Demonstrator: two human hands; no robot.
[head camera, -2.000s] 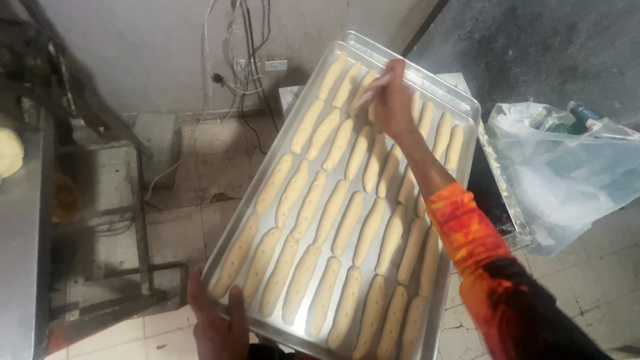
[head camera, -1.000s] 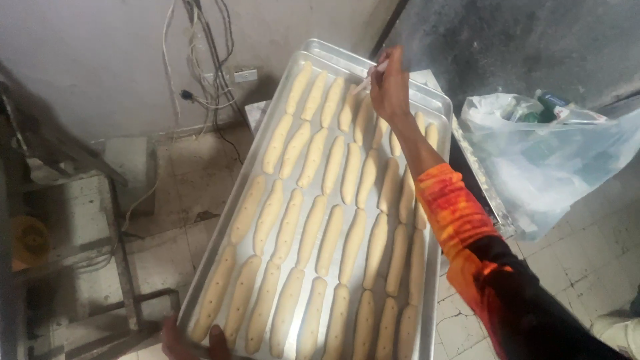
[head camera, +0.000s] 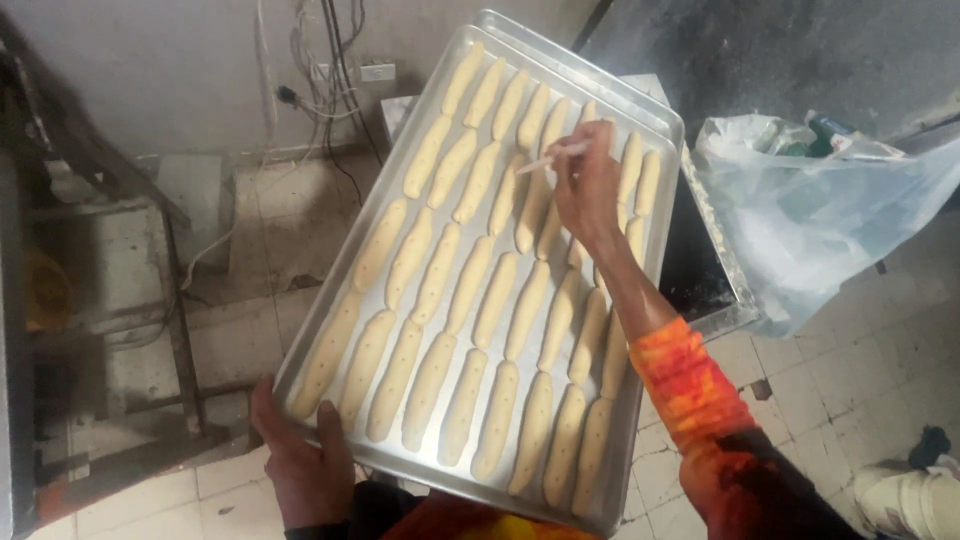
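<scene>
A metal baking tray (head camera: 465, 352) full of long dough sticks in rows lies tilted across the middle. Small holes dot many of the sticks. My left hand (head camera: 307, 457) grips the tray's lower left corner, thumb over the rim. Above the upper right part of the tray, my right hand (head camera: 589, 176) holds a thin pale stick (head camera: 538, 163). Its tip is at a dough stick (head camera: 508, 195) in the second row from the far edge; whether it touches cannot be told. A second tray's rim (head camera: 570, 52) shows beyond the far edge.
A plastic bag (head camera: 817, 217) with mixed contents hangs at the right, beside a dark panel with a worn edge (head camera: 712, 225). Cables and a black plug (head camera: 286, 94) hang on the wall. A metal frame (head camera: 180, 337) stands at left. A pale container (head camera: 900, 495) is at lower right.
My right hand with the thin stick has moved from the far edge of the tray towards me, to the second row. My left hand still holds the near left corner.
</scene>
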